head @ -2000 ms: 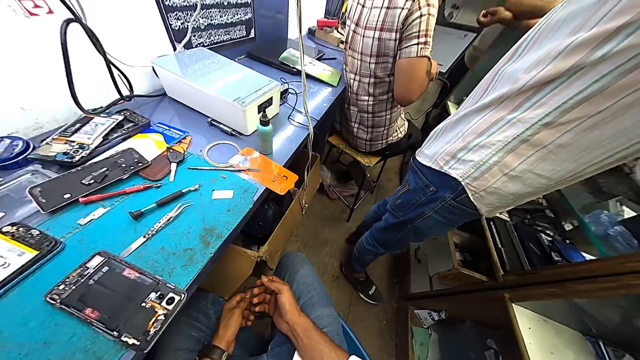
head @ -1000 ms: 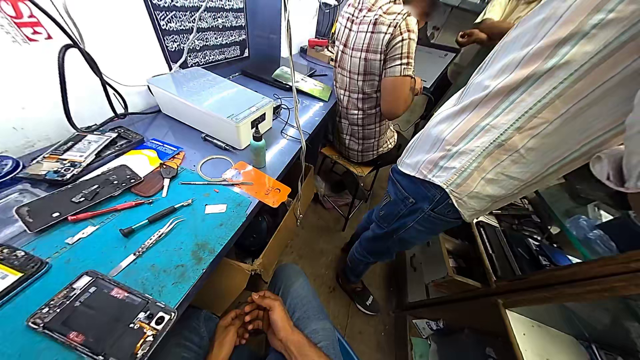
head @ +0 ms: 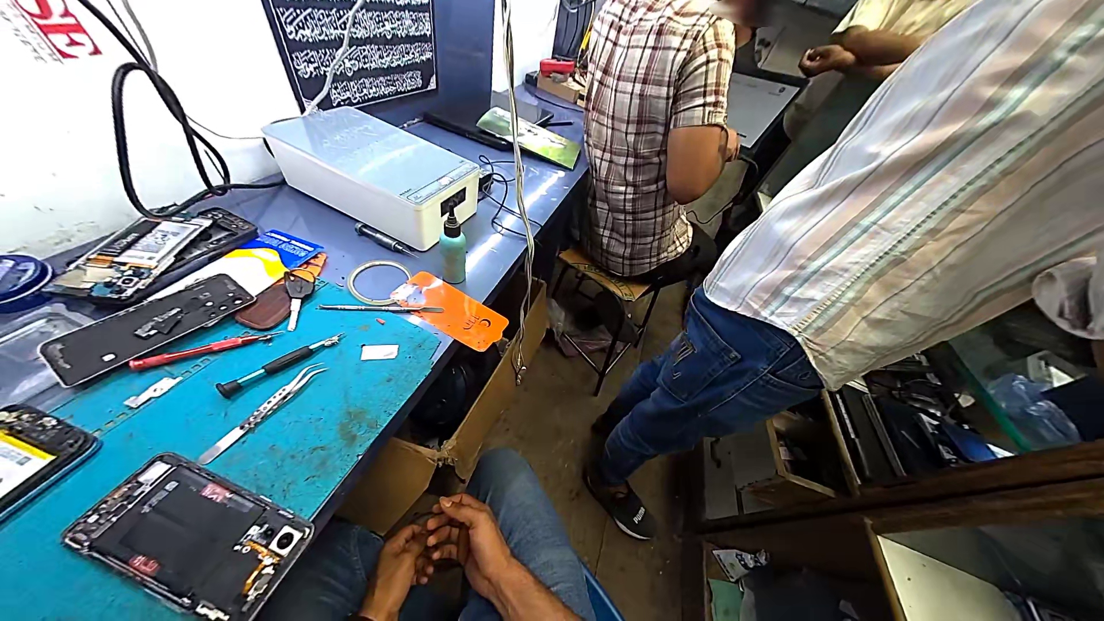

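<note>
My left hand (head: 403, 561) and my right hand (head: 474, 539) rest together over my lap, fingers loosely curled and touching; no object shows in either. To their left, an opened phone housing (head: 190, 530) lies on the blue work mat (head: 362, 388). Behind it are metal tweezers (head: 263, 414), a black-handled screwdriver (head: 278, 366) and a red-handled tool (head: 203, 351). A dark phone back cover (head: 147, 328) lies farther left, with small black parts on it. Another opened phone (head: 34, 453) with a yellow-edged battery is at the left edge.
A white plastic box (head: 371, 172) and a dropper-type bottle (head: 452, 248) stand on the desk. Below its edge is a cardboard box (head: 483, 405). One person in striped shirt (head: 906, 190) stands at right; another sits on a stool (head: 608, 280). Wooden shelving (head: 862, 517) fills the lower right.
The hands stay together over the lap, with the fingers slightly shifted. The standing person's far arm comes into view at the right edge. The tools and phones on the mat have not moved.
</note>
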